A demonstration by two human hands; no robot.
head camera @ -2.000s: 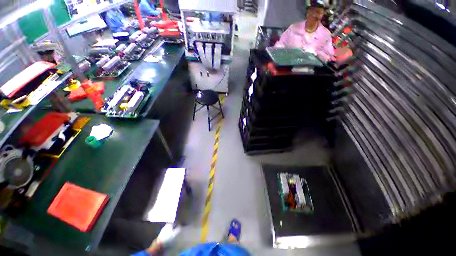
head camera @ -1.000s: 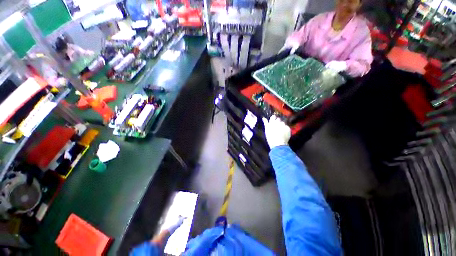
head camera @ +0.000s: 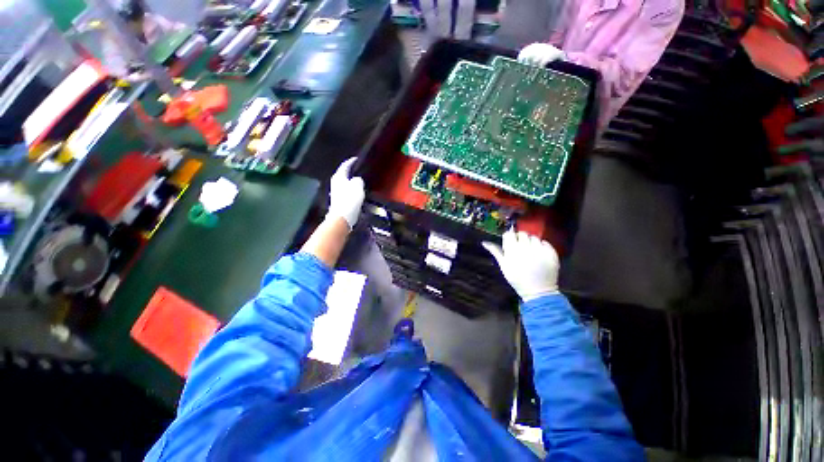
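A stack of black totes (head camera: 407, 226) with white labels on its near side stands in front of me. In the top tote a large green circuit board (head camera: 501, 126) lies solder side up on red lining (head camera: 404, 185). Part of another board with components (head camera: 452, 200) shows beneath its near edge. My left hand (head camera: 345, 193), in a white glove, grips the tote's left rim at the near corner. My right hand (head camera: 528, 262), also in a white glove, grips the near rim toward the right; its fingertips are over the edge.
A person in pink (head camera: 614, 41) stands behind the stack, a gloved hand at its far rim. A green workbench (head camera: 244, 235) on the left holds a component board (head camera: 262, 135) and a red pad (head camera: 174, 328). Metal racking (head camera: 777, 262) is on the right. A white panel (head camera: 339, 318) is low near the bench.
The stack is now closer, with the person in pink still beside it. My left hand has come up from low down onto the left rim. My right hand came into view and stays at the near rim.
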